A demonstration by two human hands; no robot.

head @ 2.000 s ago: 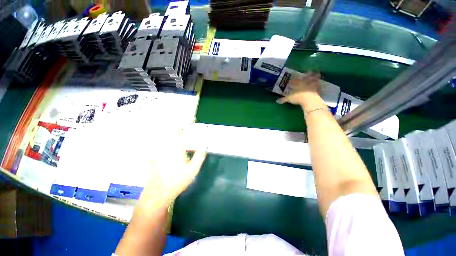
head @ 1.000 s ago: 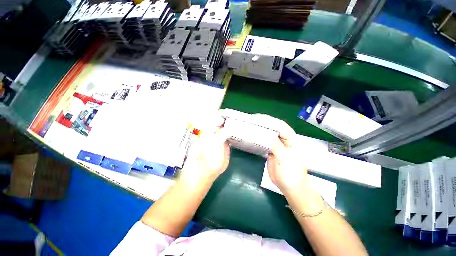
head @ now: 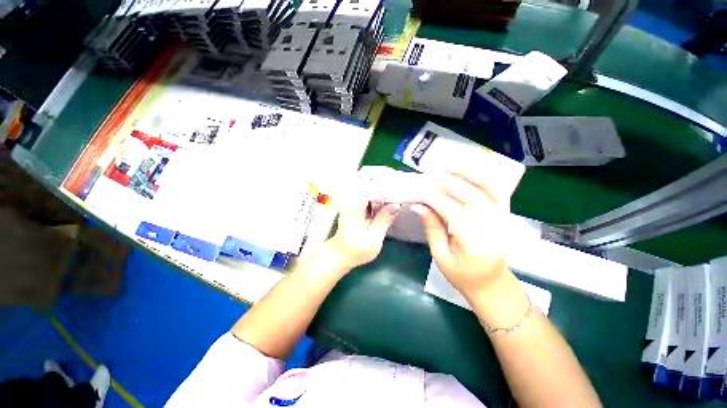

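Note:
A white retail carton (head: pixel 398 185) is held in front of me, its near end toward my body. My left hand (head: pixel 360 231) grips its left side, with the thumb at the near end. My right hand (head: pixel 470 239) is on its right side, thumb and fingers at the same end. The carton is overexposed, so its flap is hard to make out. Another carton with a blue end (head: pixel 462 155) lies on the green belt just beyond my hands. A white card (head: pixel 448 288) lies on the bench, partly under my right hand.
More cartons (head: pixel 570 139) lie loose on the belt. Stacks of grey inserts (head: pixel 331 60) stand at upper left. Blue-ended cartons lie on the poster (head: pixel 179 119). A carton row (head: pixel 689 327) is at far right. A white strip (head: pixel 586 271) and metal post (head: pixel 662 203) are right of my hands.
Since two seconds ago, my right hand has come back from the belt and both hands now hold a carton. Over the last second, the thumbs moved together at its near end; belt cartons shifted left.

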